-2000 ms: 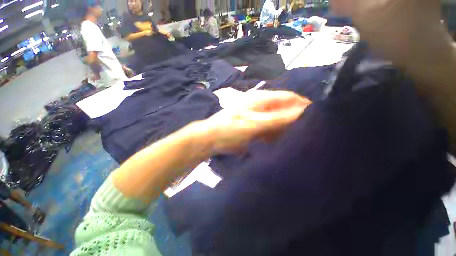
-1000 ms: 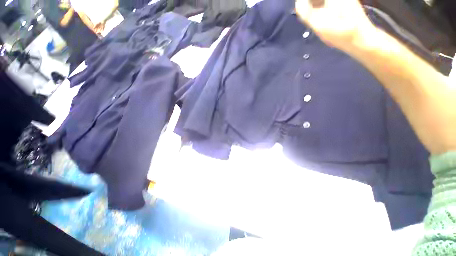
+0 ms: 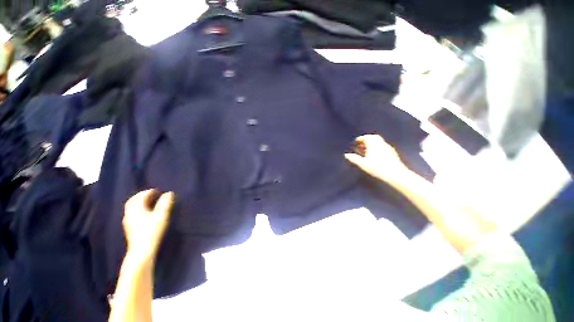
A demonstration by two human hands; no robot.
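Note:
A navy jacket (image 3: 208, 144) lies front up on the white table, its neck away from me and its hem towards me. Several pale buttons run down its front. A hanger (image 3: 220, 14) shows at the neck, with a small reddish label (image 3: 216, 29) below it. My left hand (image 3: 148, 217) is at the jacket's left side, fingers curled; whether it pinches cloth is unclear. My right hand (image 3: 376, 157) is over the jacket's right side, with a small dark brownish thing in its curled fingers, too blurred to name.
Other dark garments (image 3: 47, 233) lie on the left, and more dark cloth (image 3: 327, 28) lies behind the jacket. A black phone (image 3: 458, 130) and a translucent plastic bag (image 3: 513, 82) are on the right. The white table (image 3: 302, 277) shows in front.
The view has turned down to the jacket, which now lies spread with its neck and hanger in view. My right hand has moved down to its side, and my left hand has come into view.

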